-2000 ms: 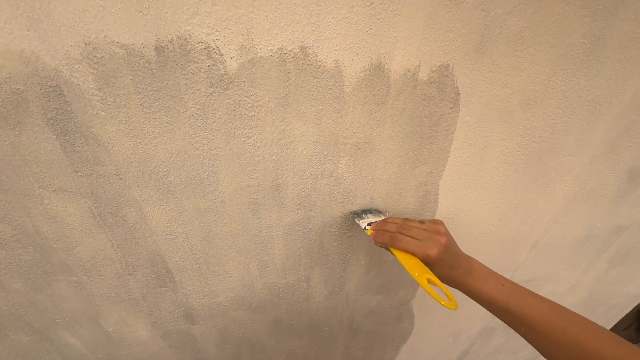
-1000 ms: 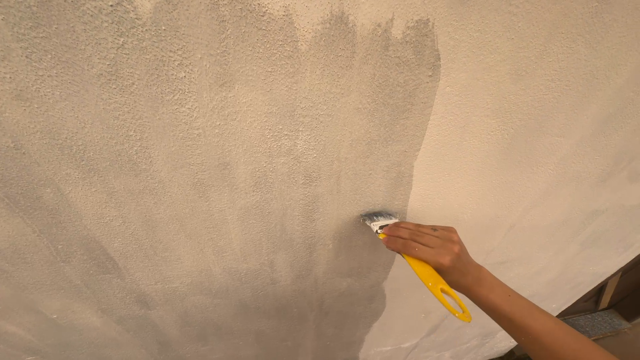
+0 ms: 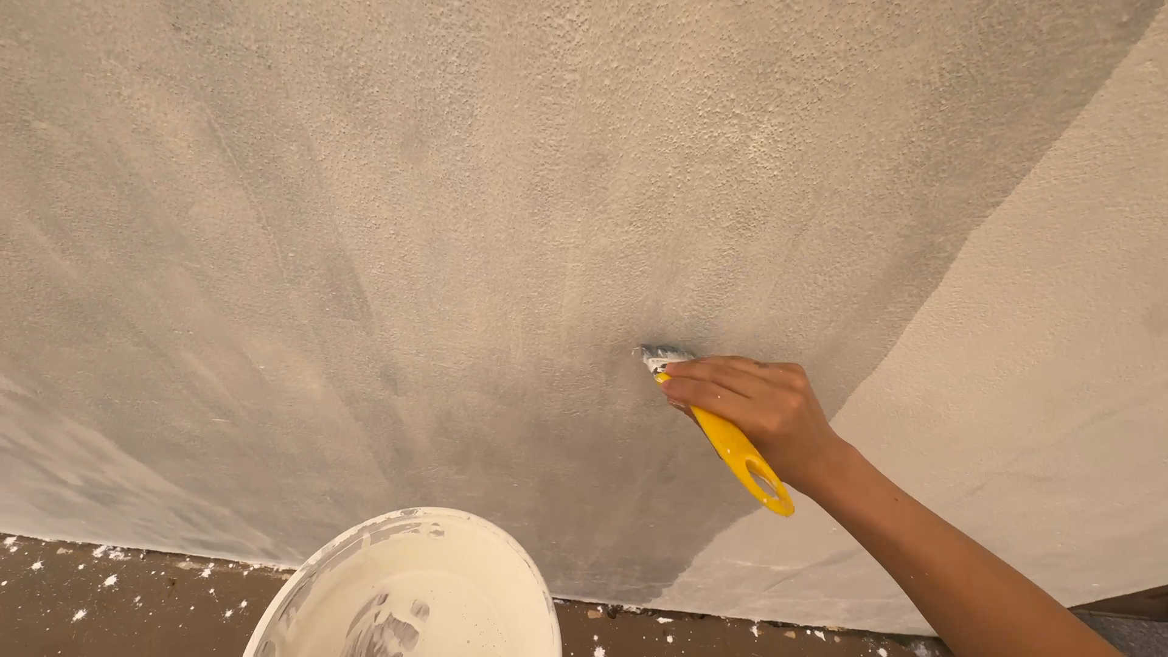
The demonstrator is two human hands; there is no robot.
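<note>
My right hand (image 3: 753,406) grips a paintbrush with a yellow plastic handle (image 3: 737,452), its fingers around the ferrule end. The dark, paint-coated bristles (image 3: 668,352) touch the rough plastered wall (image 3: 547,228), on a damp-looking, darker grey-brown area. To the right of that area the wall surface (image 3: 1049,347) is lighter and smoother, with a sharp slanting border between the two. Below and left of the hand is a round white bucket (image 3: 538,584) with grey smears on its inner side. My left hand is out of view.
Along the bottom runs a brown floor (image 3: 137,593) spattered with white paint, meeting the foot of the wall. The bucket stands close to the wall's foot. A dark edge and a grey surface (image 3: 1127,630) show at the lower right corner.
The view has tilted down, bringing the bucket and the spattered floor into sight. The right hand still holds the brush against the wall, now lower on the darker area.
</note>
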